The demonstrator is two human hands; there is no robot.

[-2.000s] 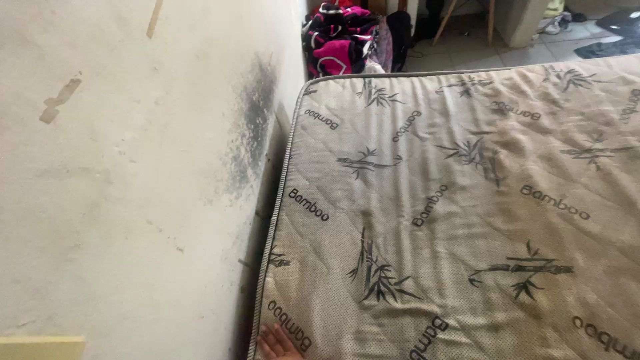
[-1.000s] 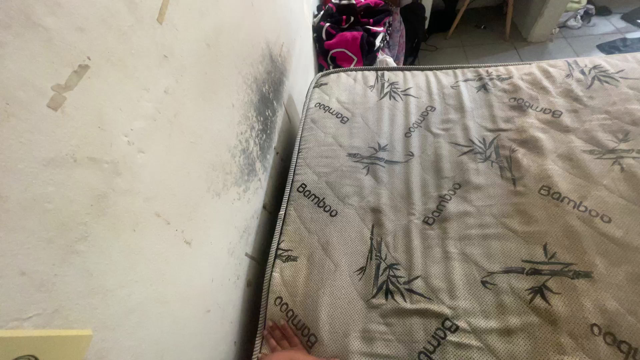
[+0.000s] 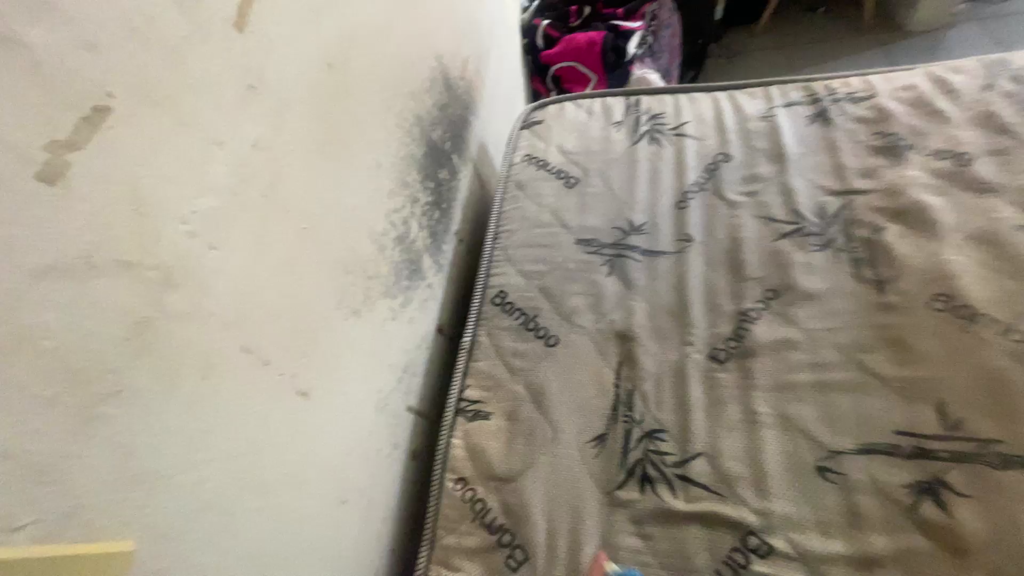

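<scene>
A beige mattress (image 3: 664, 312) printed with dark bamboo plants and lettering fills the right side of the head view. Its piped edge runs beside the wall, with a narrow dark gap between them. At the bottom edge shows the tip of a small orange-pink, white and blue thing (image 3: 614, 566); it is cut off and blurred, so I cannot tell what it is or whether a finger is part of it. Neither my left hand nor my right hand can be clearly made out, and what they hold is hidden.
The pale wall (image 3: 200, 280) on the left bears a dark mould-like patch (image 3: 436, 160) and brown marks. A yellow edge (image 3: 68, 554) juts in at the lower left. Beyond the mattress, pink and black fabric items (image 3: 576, 60) are heaped near the tiled floor (image 3: 784, 52).
The hand that lay on the mattress's near left edge has gone from sight. A small orange-pink and blue thing now shows at the bottom. Creases have formed in the near part of the cover.
</scene>
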